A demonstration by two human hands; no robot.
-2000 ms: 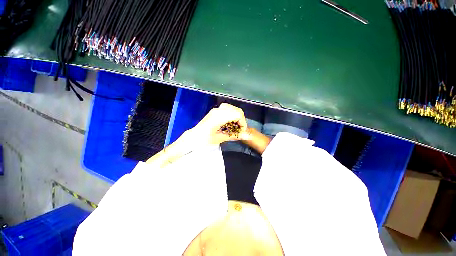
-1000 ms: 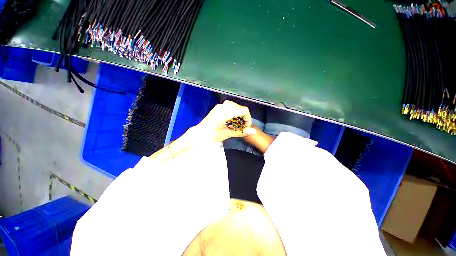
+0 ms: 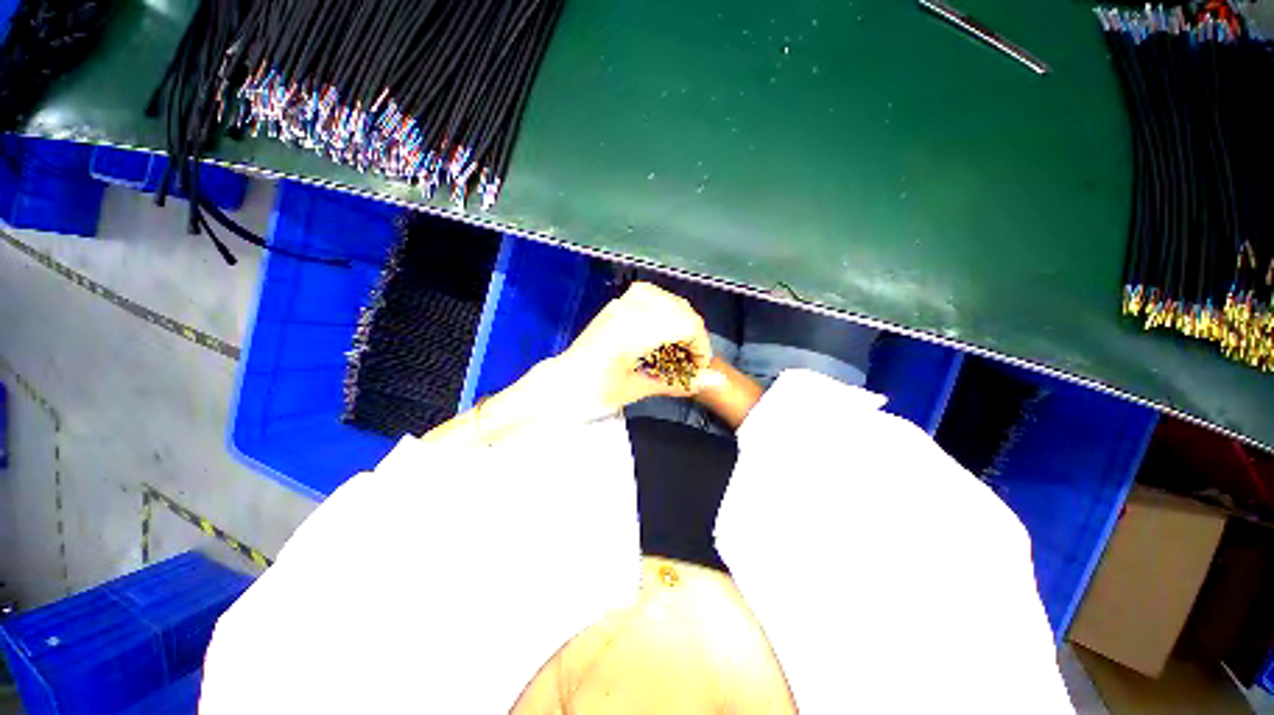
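My left hand [image 3: 636, 335] is closed around a cable bundle [image 3: 671, 365], held upright in front of my body below the bench edge. Only the gold-tipped ends show, pointing up at the camera; the rest is hidden by the hand. My right hand [image 3: 724, 388] is at the right side of the bundle, mostly hidden behind my left hand; its fingers and hold cannot be made out. The left cable stack [image 3: 405, 70] lies slanting on the green bench, blue-white tips near. The right cable stack [image 3: 1188, 182] has gold tips near.
A thin silver stick [image 3: 982, 35] lies on the green bench [image 3: 838, 154]. Limp black cables [image 3: 182, 126] hang over the edge at left. Below are a blue bin [image 3: 301, 321] holding black cables, another blue bin [image 3: 119, 629] on the floor and a cardboard box [image 3: 1153, 580] at right.
The view has shifted slightly. My left hand and the bundle's gold ends have moved slightly right over the two seconds, and the ends now look more spread than one second ago.
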